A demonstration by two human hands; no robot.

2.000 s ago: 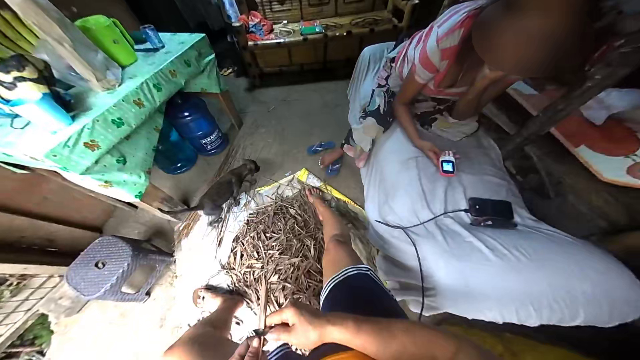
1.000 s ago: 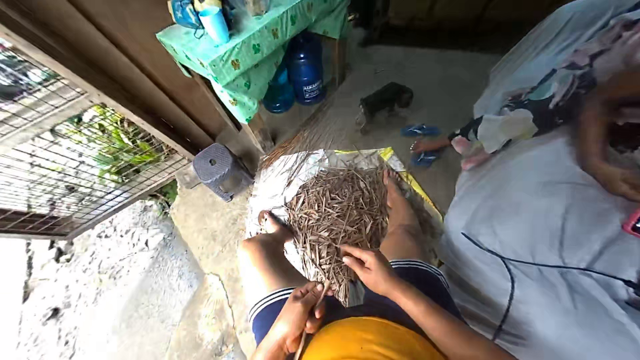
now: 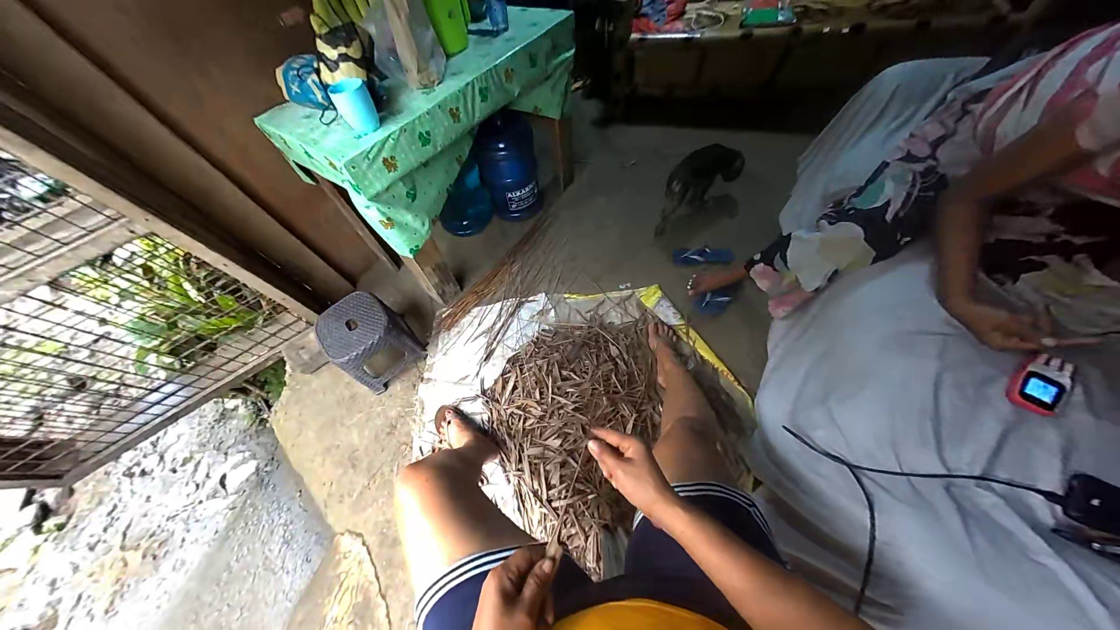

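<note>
A heap of dry brown leaf strips point(image 3: 569, 394) lies on a white and yellow sheet point(image 3: 472, 346) between my legs. My left hand point(image 3: 516, 588), low in the view over my lap, is closed on a thin dry strip point(image 3: 554, 544) whose end sticks up past the fingers. Over the right side of the heap is my right hand point(image 3: 628, 468), thumb and forefinger close together; whether something thin is between them I cannot tell. Long thin brown sticks point(image 3: 503, 284) lie at the sheet's upper left edge.
A grey plastic stool point(image 3: 363, 332) stands left of the sheet. Behind it are a table with a green cloth point(image 3: 420, 131) and blue water jugs point(image 3: 507, 171). A small dark animal point(image 3: 700, 175) and blue slippers point(image 3: 703, 255) are ahead. Another person's hand point(image 3: 1002, 324) is over a grey-covered surface point(image 3: 884, 385) at right.
My hands were together two seconds ago and are now apart. The animal has moved from the sheet's edge onto the floor beyond. The view has swung left and partly back.
</note>
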